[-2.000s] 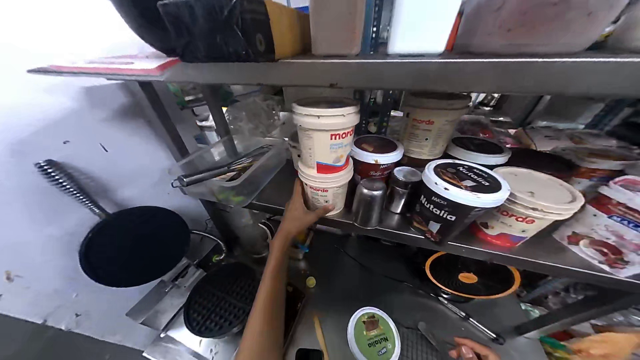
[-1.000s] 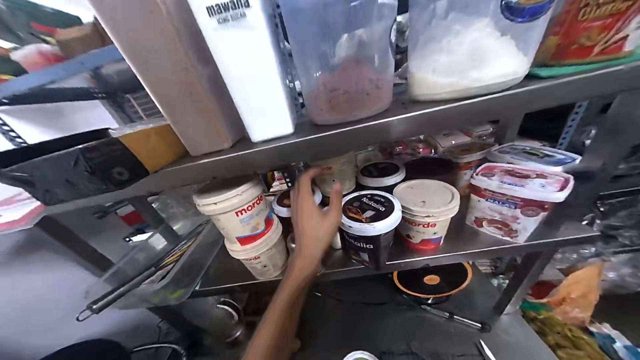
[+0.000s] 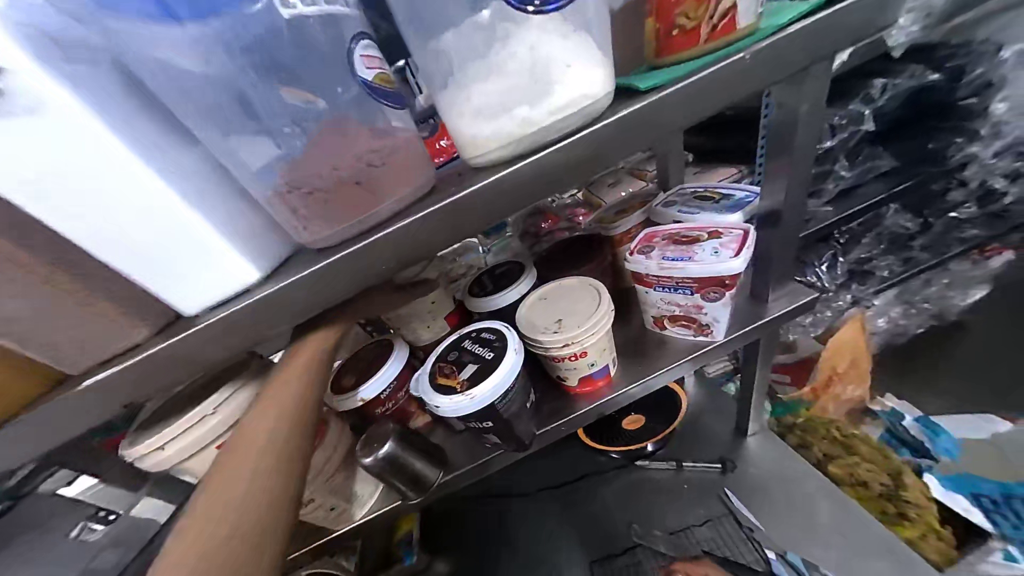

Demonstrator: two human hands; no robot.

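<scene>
My left hand (image 3: pixel 380 300) reaches in under the upper steel shelf, over the front tubs, and lies at the lid of a white tub (image 3: pixel 424 316) at the back. It is dim and blurred, so its grip does not show. Below it stand a brown-lidded tub (image 3: pixel 372 372), a black Nutalia tub (image 3: pixel 480 376) and a metal cup (image 3: pixel 400 460). A white Morde tub (image 3: pixel 566 328) stands to their right. Part of my right hand (image 3: pixel 694 566) shows at the bottom edge, near a wire rack (image 3: pixel 712 540); its fingers are mostly out of view.
The upper shelf edge (image 3: pixel 512 192) runs close above my left forearm, bearing clear containers of white powder (image 3: pixel 524 80) and brown powder (image 3: pixel 352 184). A Mala's tub (image 3: pixel 688 288) stands by the shelf post (image 3: pixel 780 184). Below lie a black-and-orange round pan (image 3: pixel 636 420) and a knife (image 3: pixel 744 508).
My left hand was at the lower stacked Morde tub, then above the tubs beside the Nutalia tub, and now reaches deeper into the shelf. The view has swung and come closer.
</scene>
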